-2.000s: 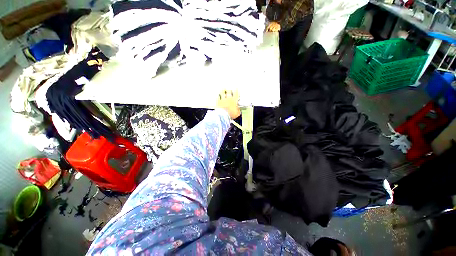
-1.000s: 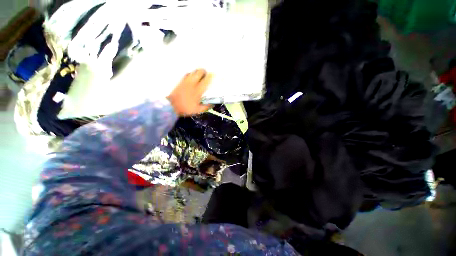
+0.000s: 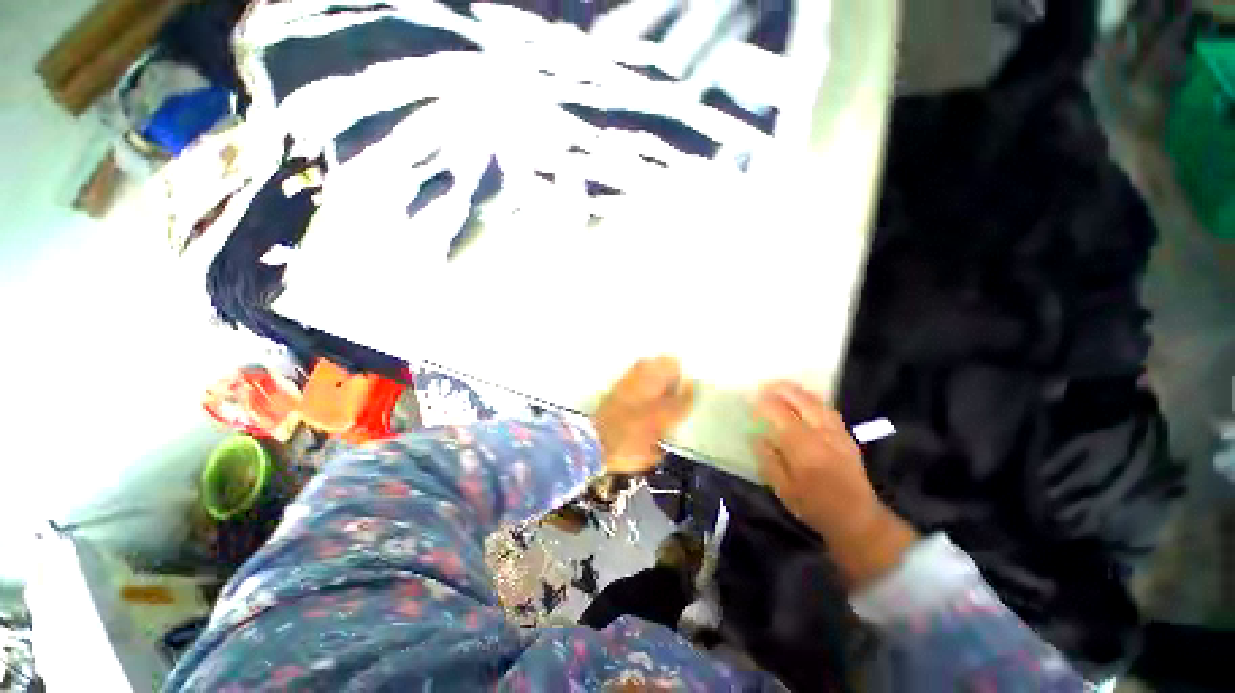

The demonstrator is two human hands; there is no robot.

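Observation:
The pale work table (image 3: 759, 298) fills the upper middle, its front edge towards me. My left hand (image 3: 642, 414) rests on the front edge of the table, fingers over the top. My right hand (image 3: 815, 463) is on the same edge near the right corner, fingertips on the top. No tool or cloth shows in either hand. Whether the hidden fingers grip under the edge is hard to tell. Navy panels with white fluffy edges (image 3: 542, 81) lie spread over the back of the table.
A large black garment heap (image 3: 989, 379) with a small white label lies right of the table. A green crate (image 3: 1205, 136) is at the far right. Red plastic stool (image 3: 355, 401) and green basket (image 3: 236, 475) are on the floor at left. Dark cloth hangs at the table's left.
My right hand has come into view and onto the table's front edge. My left hand remains at the edge. The table appears turned, and the view has shifted.

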